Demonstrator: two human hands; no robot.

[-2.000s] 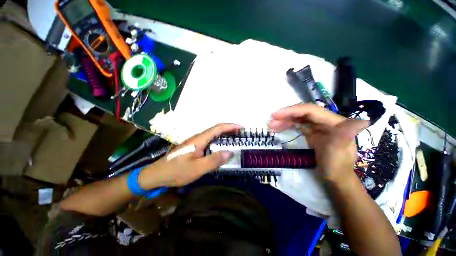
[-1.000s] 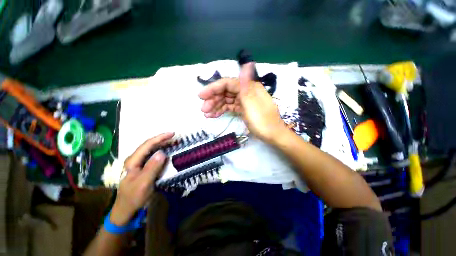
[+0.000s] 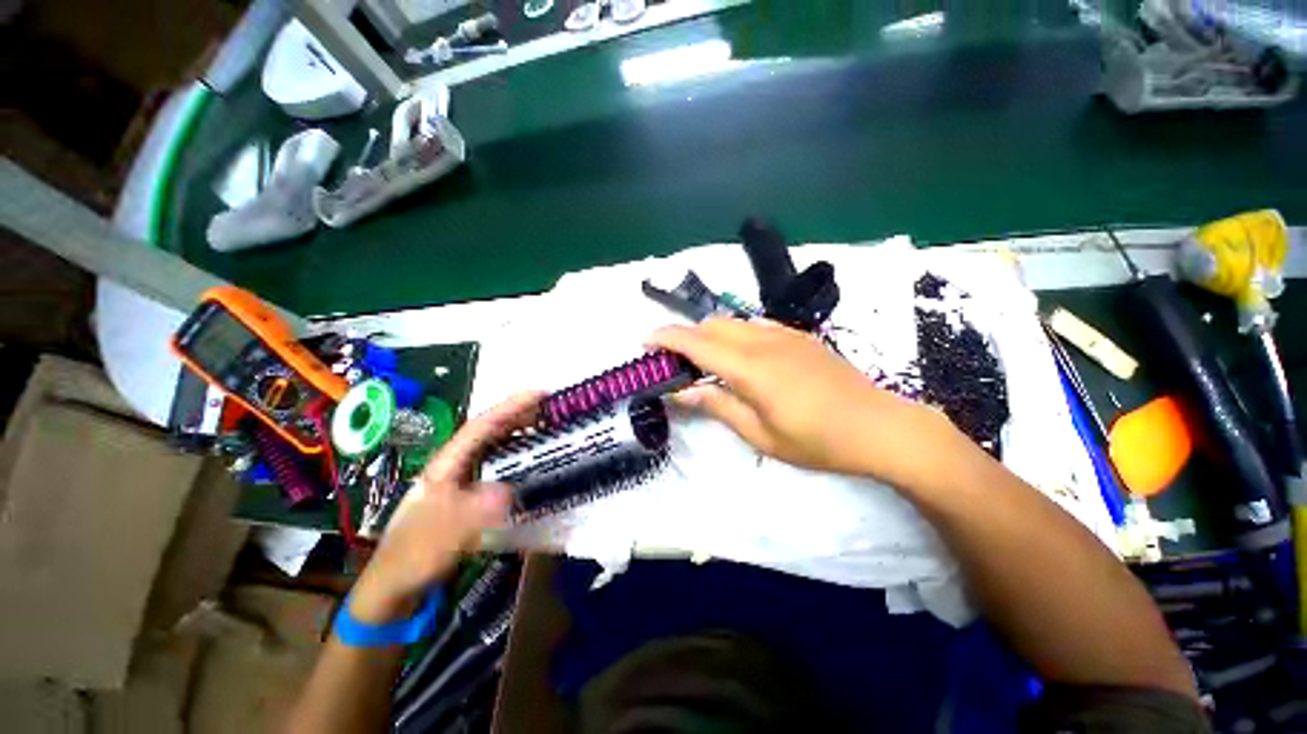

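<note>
The silver-grey slotted brush barrel [image 3: 581, 459] with black bristles lies tilted over the white cloth, its open round end facing right. My left hand [image 3: 447, 505] holds the barrel at its left end. The dark bristle strip [image 3: 616, 387] with magenta-pink teeth lies along the barrel's upper side. My right hand [image 3: 767, 394] grips the strip's right end between thumb and fingers. The strip's left end is close to my left fingers; whether it sits in the barrel cannot be told.
The black handle housing [image 3: 694, 297] and a black part [image 3: 788, 280] lie behind. A pile of small dark parts [image 3: 960, 366] is at right, with an orange scraper [image 3: 1151, 446] beyond. Multimeter [image 3: 258, 366] and solder spool [image 3: 361, 419] stand left. Pale housings [image 3: 387, 175] are on the green belt.
My right hand has come down from above the cloth and taken hold of the strip's right end. The strip has shifted to the barrel's upper side, and the barrel's open end now shows.
</note>
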